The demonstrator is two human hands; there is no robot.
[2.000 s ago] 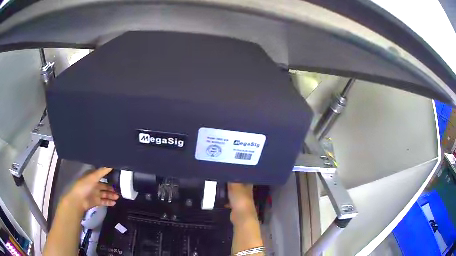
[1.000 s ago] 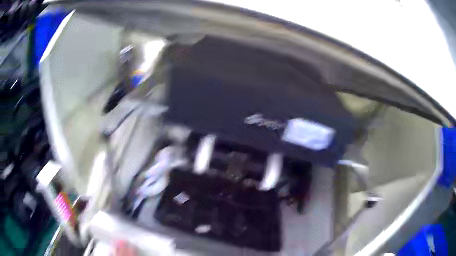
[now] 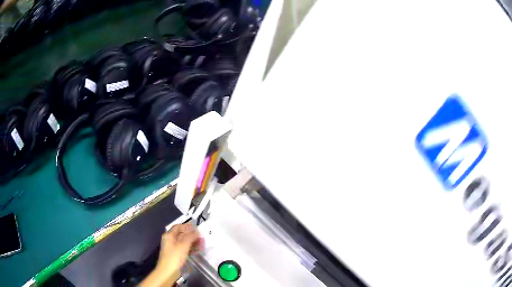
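Note:
The white lid [image 3: 348, 129] of the test box, with a blue "M" logo [image 3: 452, 142], fills the right side and sits low over the front panel [image 3: 261, 246], hiding the inside. A green round button [image 3: 229, 271] shows on the panel. My left hand [image 3: 181, 241] is at the panel's left corner, below a white upright post [image 3: 196, 162] with pink and orange strips. Its fingers are bent and partly blurred; whether they hold anything cannot be told. My right hand is not in view.
Rows of black headphones [image 3: 120, 146] with white stickers lie on the green-matted bench [image 3: 73, 227] at the left. A black phone-like slab [image 3: 9, 234] lies at the bench's left. The bench edge runs diagonally up to the post.
The view has swung left. The lid, raised before, is now down over the box. My hands were inside at the black fixture; now only my left hand shows, at the front left corner.

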